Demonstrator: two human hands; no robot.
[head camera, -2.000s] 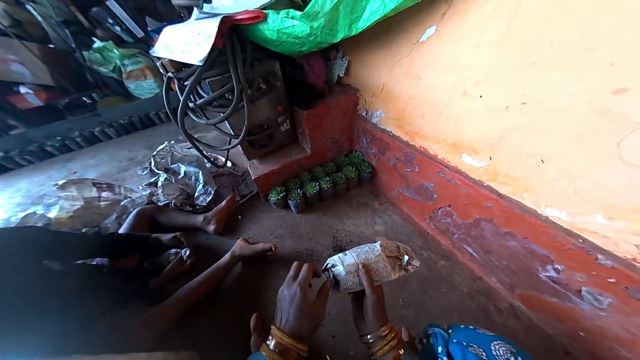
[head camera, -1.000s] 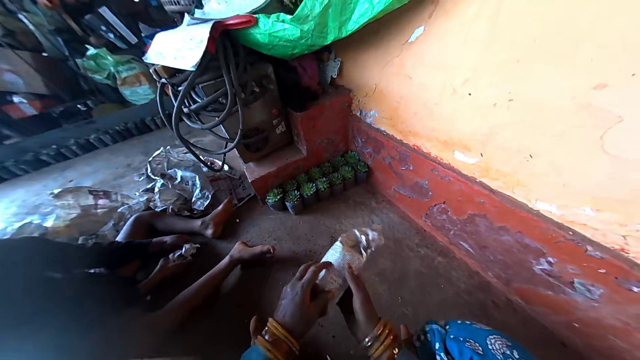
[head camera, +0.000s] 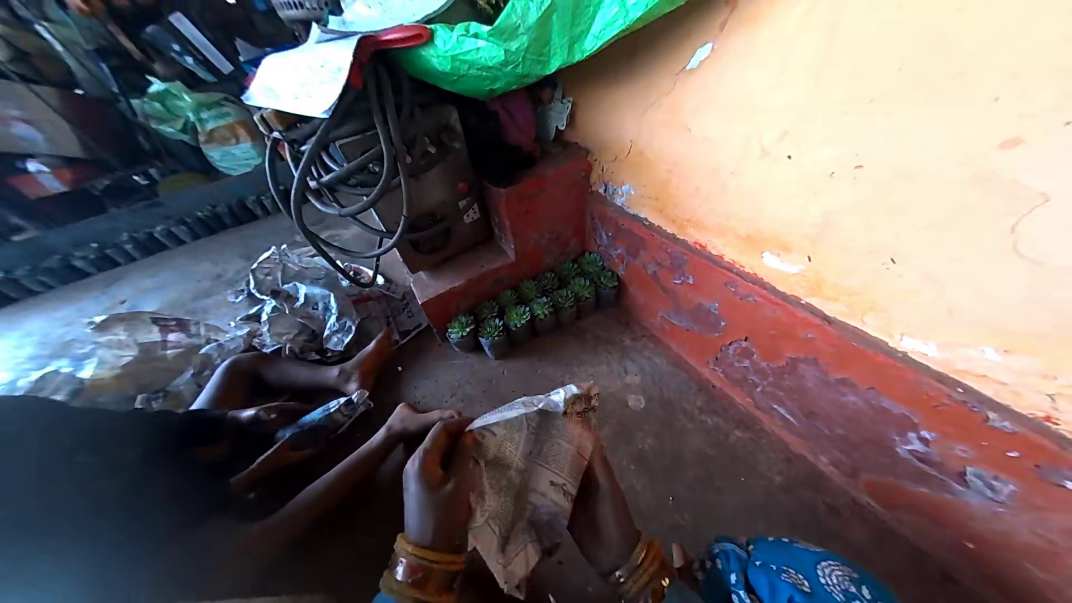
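A crumpled sheet of printed newspaper (head camera: 532, 477), partly opened out and stained brown at its upper corner, is held between my two hands. My left hand (head camera: 438, 481) pinches its left edge, the thumb and fingers closed on it. On the right side my right hand (head camera: 605, 511) grips the paper, with its fingers mostly hidden behind the sheet. Bangles circle both wrists. Whether anything lies within the folds cannot be seen. Beyond the paper, small green succulents in dark pots (head camera: 542, 310) stand in rows against the red step.
Another person's bare legs (head camera: 335, 494) and hands, holding a small wrapped item (head camera: 327, 419), are at the left. Behind them lie crumpled plastic and paper (head camera: 301, 310). A metal machine with coiled black cables (head camera: 444, 226) rests on the red step (head camera: 544, 201). A wall (head camera: 796, 335) bounds the right.
The newspaper, earlier wrapped in a narrow roll in my hands, is now spread wider between them. The other person's hands now show a wrapped item more clearly.
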